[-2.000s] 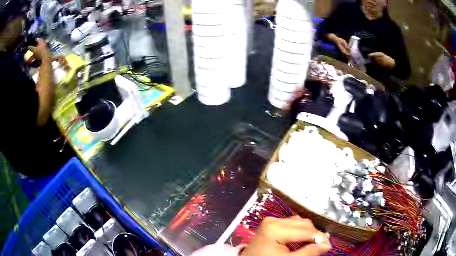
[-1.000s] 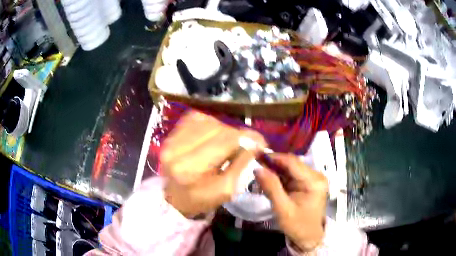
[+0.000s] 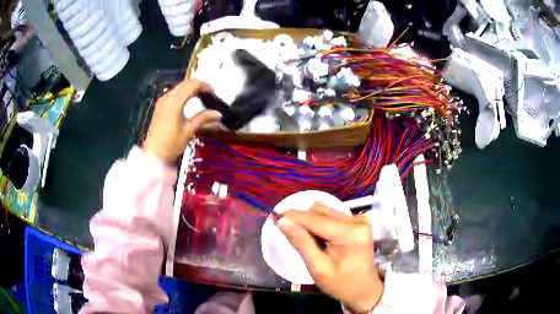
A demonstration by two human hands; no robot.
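Note:
My left hand (image 3: 175, 119) is at the carton's left side, thumb and fingers around one end of a curved black part (image 3: 258, 92), which is blurred over the white parts. My right hand (image 3: 334, 248) pinches a thin red-and-blue wire lead (image 3: 255, 203) between thumb and finger. White plugs (image 3: 219, 189) show left of this lead. Below the right hand lies a white round shell (image 3: 281, 248), partly hidden by it. A white bracket (image 3: 394, 208) stands to its right. A bundle of red-and-blue leads (image 3: 295, 172) runs across the bench behind the shell.
The cardboard carton (image 3: 276, 136) holds white parts and silver-white parts with orange-red wires (image 3: 393, 76). White brackets (image 3: 485, 86) lie at the right. Stacked white shells (image 3: 101, 46) stand back left. A blue crate (image 3: 40, 260) is at the lower left, below an assembled unit (image 3: 38, 150).
My hands were together over the shell; they have parted. My left hand has moved up and left to the black part, which has shifted. My right hand is lower, over the shell.

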